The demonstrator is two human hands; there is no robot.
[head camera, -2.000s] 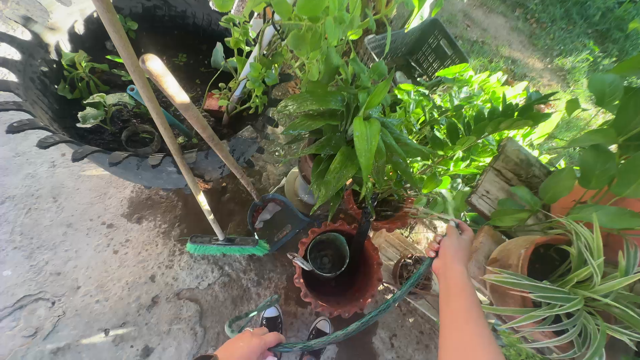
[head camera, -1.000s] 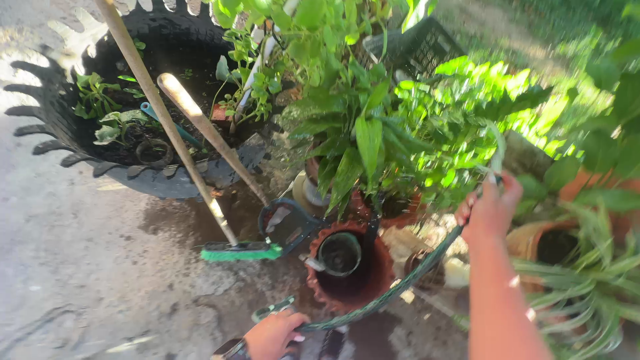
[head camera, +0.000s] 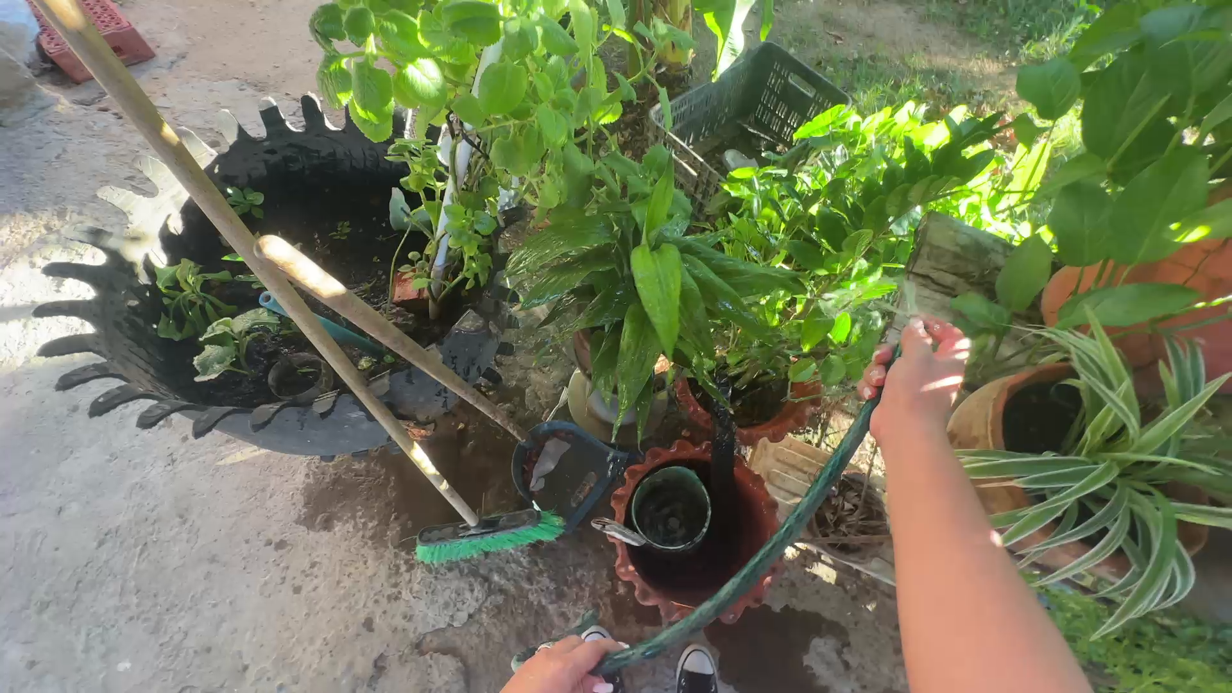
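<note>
A green garden hose [head camera: 760,563] runs between my two hands. My right hand [head camera: 919,371] grips it near its end, and a thin spray of water leaves there toward the leafy plants [head camera: 837,231]. At the bottom, my left hand [head camera: 563,667] closes around a lower stretch of the hose. Below the hose stands a scalloped reddish-brown pot [head camera: 635,568] with a smaller dark container [head camera: 671,508] inside it. The wet, broad-leaved potted plant [head camera: 654,279] is left of my right hand.
A green-bristled broom [head camera: 491,536] and a long-handled dustpan [head camera: 573,472] lean by a cut-tyre planter [head camera: 318,423]. A plastic crate [head camera: 751,106] stands behind the plants. On the right, a striped-leaf plant [head camera: 1116,472] grows in a clay pot [head camera: 991,423]. My shoes [head camera: 696,666] stand on the concrete.
My right hand rose with the hose end, then came lower again, the spray still around the plants at the right. My left hand keeps its hold on the hose.
</note>
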